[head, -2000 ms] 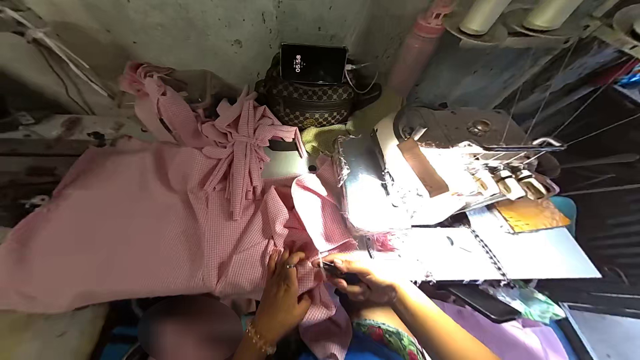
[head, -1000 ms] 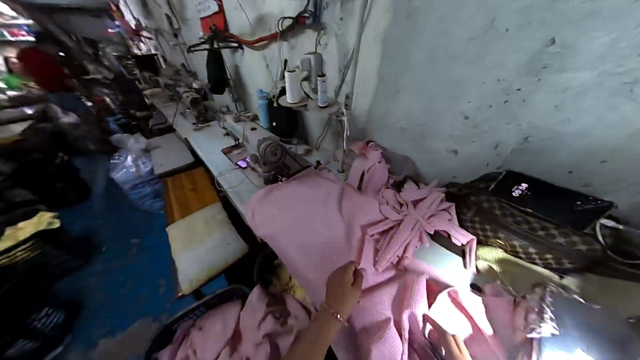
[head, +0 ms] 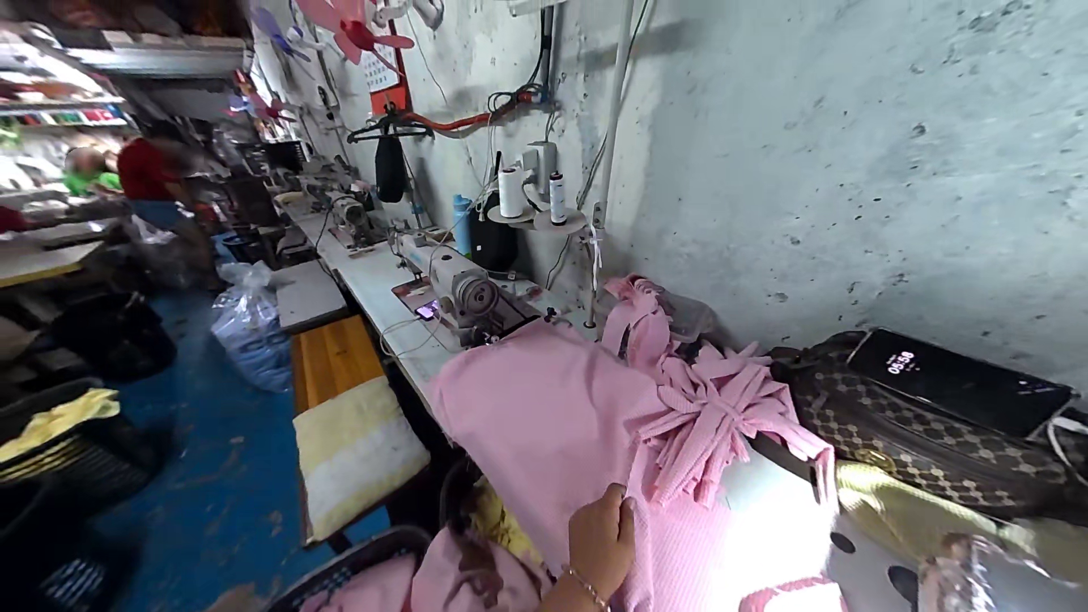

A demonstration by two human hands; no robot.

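Observation:
My left hand (head: 602, 535), with a bracelet at the wrist, grips the edge of a large piece of pink checked fabric (head: 552, 399) at the lower middle of the view. The fabric spreads over the worktable toward a sewing machine (head: 463, 285). Just beyond the hand, a bundle of pink fabric strips (head: 718, 408) lies on the table. More pink fabric (head: 476, 574) hangs or lies in a dark plastic basket (head: 340, 565) at the lower left. My right hand is outside the frame.
A patterned brown bag (head: 909, 442) with a phone (head: 956, 382) on top rests by the wall at right. Thread cones (head: 511, 194) stand behind the machine. A bench with a cushion (head: 361, 455) is at left. A person in a red top (head: 149, 174) bends over far left.
The view has swung far to the left from the brightly lit machine. My right hand, on the fabric two seconds ago, has left the view. My left hand still holds pink fabric.

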